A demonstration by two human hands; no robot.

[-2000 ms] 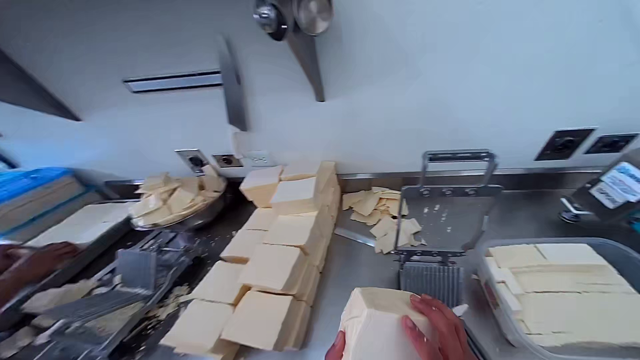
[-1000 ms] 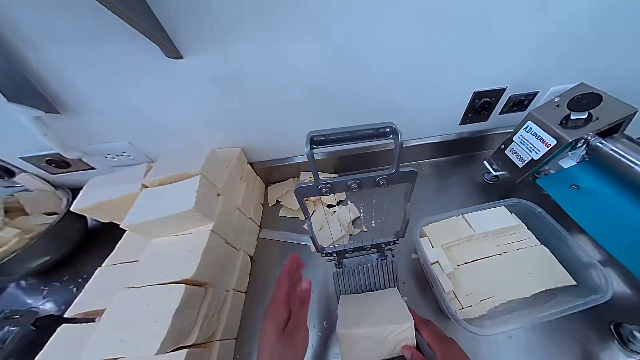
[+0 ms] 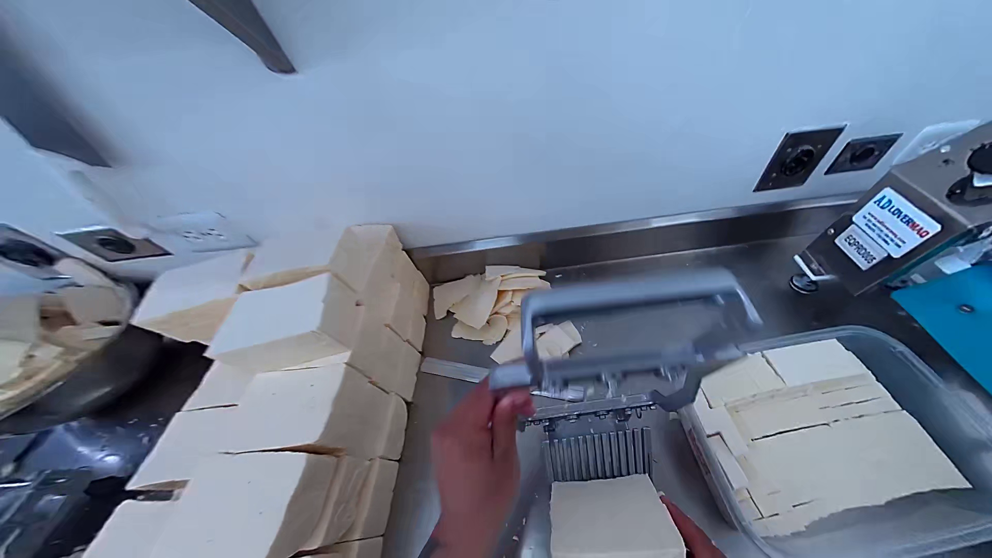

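My left hand (image 3: 480, 457) grips the lower left corner of the hinged metal frame of a cheese slicer (image 3: 635, 291), which is tilted and blurred by motion. Below the frame is the slicer's ridged metal base (image 3: 601, 453). A pale block, apparently cheese (image 3: 616, 515), lies at the near end of the ridges. My right hand (image 3: 690, 531), mostly cut off by the bottom edge, rests against the block's right side.
Stacked pale blocks (image 3: 302, 403) stand at left, beside a metal bowl (image 3: 77, 380) of pieces. Thin offcuts (image 3: 496, 302) lie behind the slicer. At right are a plastic tub (image 3: 845, 333) of slices and a metal machine (image 3: 891, 225) with a blue surface (image 3: 953, 318).
My left hand has moved from beside the block to the slicer's frame and taken hold of it. The frame has tilted from its more upright position. My right hand stays at the block.
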